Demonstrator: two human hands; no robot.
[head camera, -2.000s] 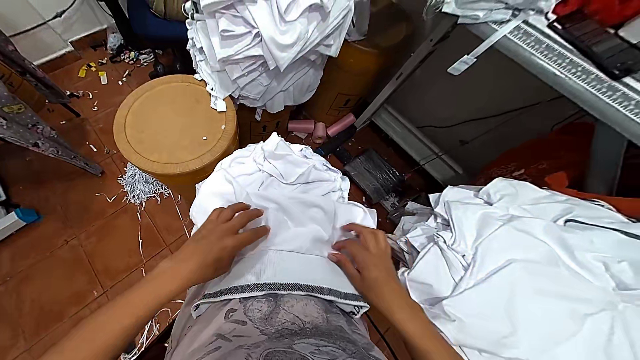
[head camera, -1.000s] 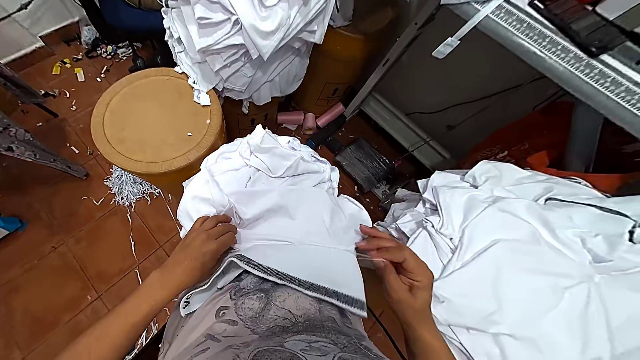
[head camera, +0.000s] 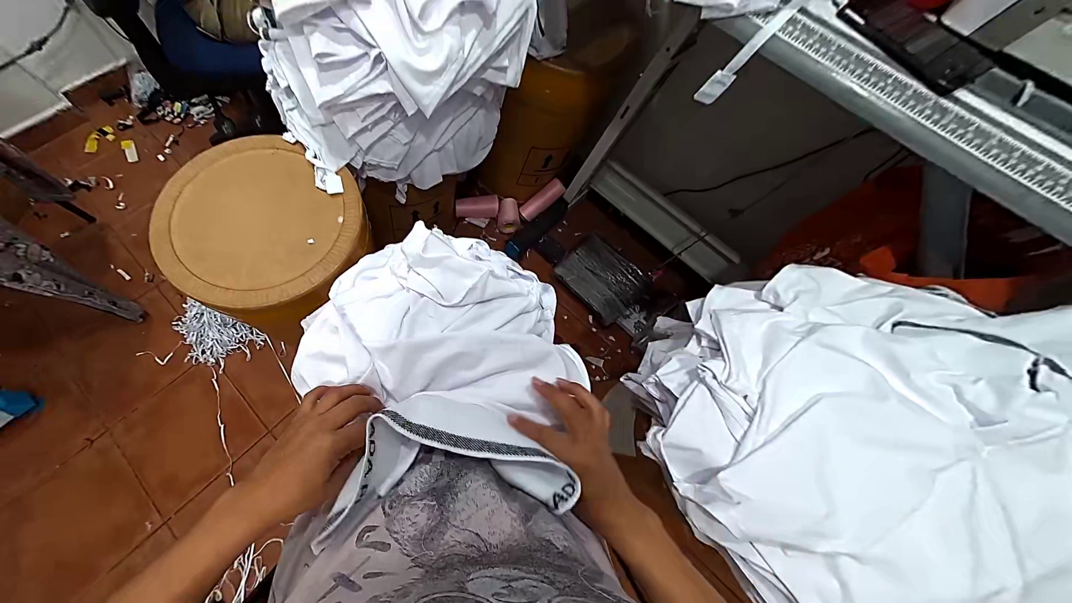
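Note:
White fabric garments lie bunched in a pile (head camera: 452,310) in front of my body. The nearest piece has a knitted band with a dark patterned stripe (head camera: 469,440); its two ends curl down and bear dark lettering. My left hand (head camera: 339,419) rests at the left end of the band, fingers bent over the cloth; whether it pinches the fabric is unclear. My right hand (head camera: 574,427) lies on the right part of the same piece, its thumb and fingers apart on the cloth.
A round tan drum lid (head camera: 251,222) is at the left. Behind stands a tall stack of white garments (head camera: 402,92). More white cloth (head camera: 854,419) is heaped at the right, below a metal table edge (head camera: 904,92). Pink thread cones (head camera: 508,213) and a thread clump (head camera: 213,331) lie on the floor.
The band lay fairly straight across my lap; now its ends curl under and toward me. My right hand has moved from the band's right edge onto the cloth.

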